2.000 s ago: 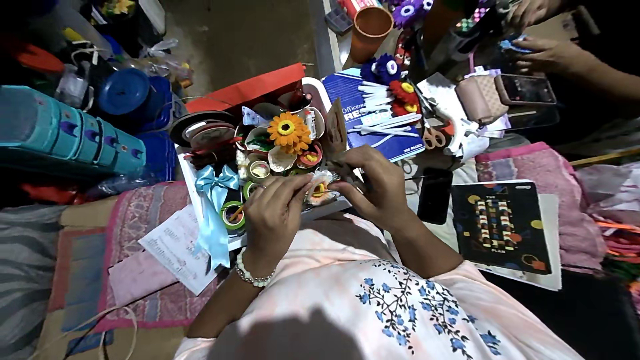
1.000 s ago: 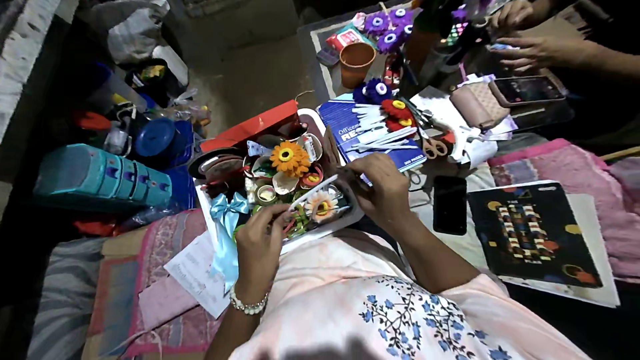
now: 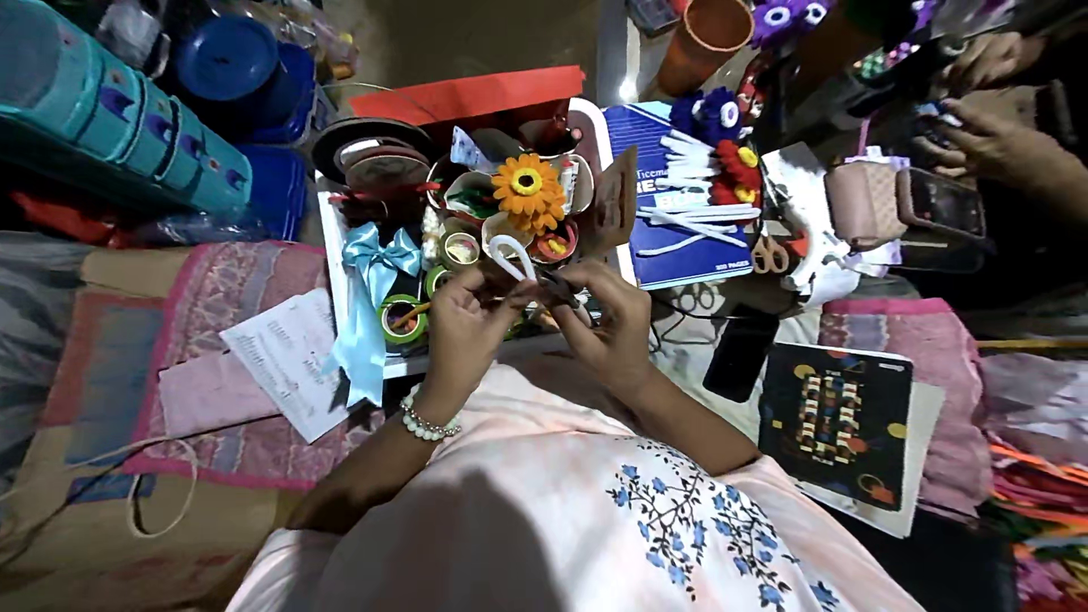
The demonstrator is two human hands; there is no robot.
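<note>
My left hand (image 3: 472,314), with a beaded bracelet at its wrist, pinches a bent white pipe cleaner (image 3: 510,255) whose loop stands up between the hands. My right hand (image 3: 608,314) has its fingers closed on a small dark object (image 3: 557,291) beside it; what this is cannot be told. Just beyond the hands, an orange fuzzy flower (image 3: 529,191) rises from a white tray (image 3: 331,246) packed with tape rolls, spools and cups. A light blue ribbon bow (image 3: 378,255) hangs over the tray's left side. White pipe cleaners (image 3: 693,225) lie on a blue pad to the right.
Scissors (image 3: 769,255), a black phone (image 3: 741,357) and a dark notebook (image 3: 837,425) lie at the right. Another person's hands (image 3: 977,136) work at the upper right, near a terracotta pot (image 3: 705,42). Teal drawers (image 3: 127,119) stand at the left; papers (image 3: 293,365) lie below them.
The looped white pipe cleaner now shows between my hands, which are closer together than one second ago. The clear-lidded box seen between them then is no longer plainly in view.
</note>
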